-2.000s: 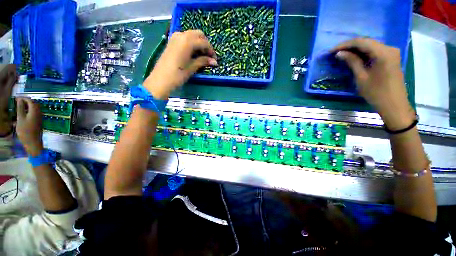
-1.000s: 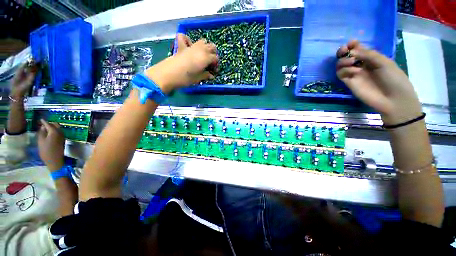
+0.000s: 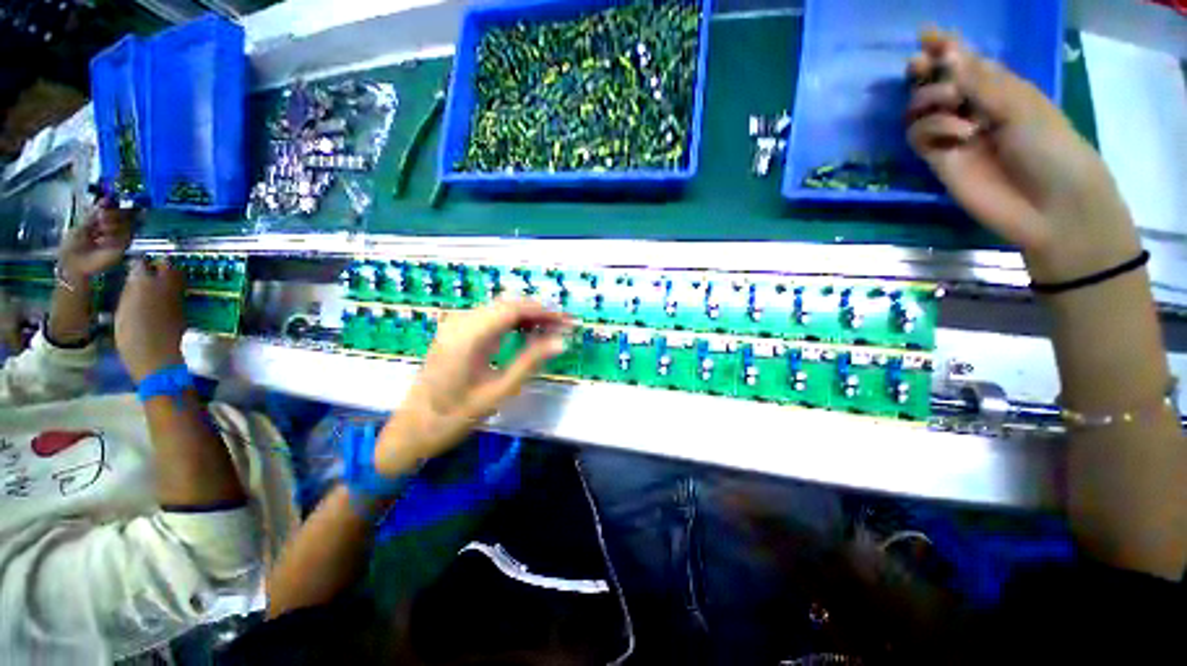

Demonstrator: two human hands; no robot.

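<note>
The green PCB panel [image 3: 781, 371] lies in the metal rails with upright mounted capacitors and blue components on it. My left hand [image 3: 475, 371] is over its lower left part, thumb and index fingertips close together at the board; whether they hold a part is too blurred to tell. My right hand [image 3: 1009, 150] is raised over the second parts bin [image 3: 853, 117], fingers curled, with small dark parts, apparently capacitors, showing between them. The full parts bin [image 3: 573, 176], heaped with green capacitors, stands behind the panel. A few capacitors lie in the second bin's near edge.
Metal parts [image 3: 306, 163] lie on clear plastic at left, beside a green tool [image 3: 419, 143]. Loose silver parts [image 3: 768, 141] lie between the bins. The conveyor rail [image 3: 781, 455] runs along the front. A neighbour's hands [image 3: 154, 319] work at far left near blue bins [image 3: 195, 117].
My left hand has moved from over the full bin down to the panel. My right hand has stayed over the second bin, turning slightly upward. The camera view has shifted.
</note>
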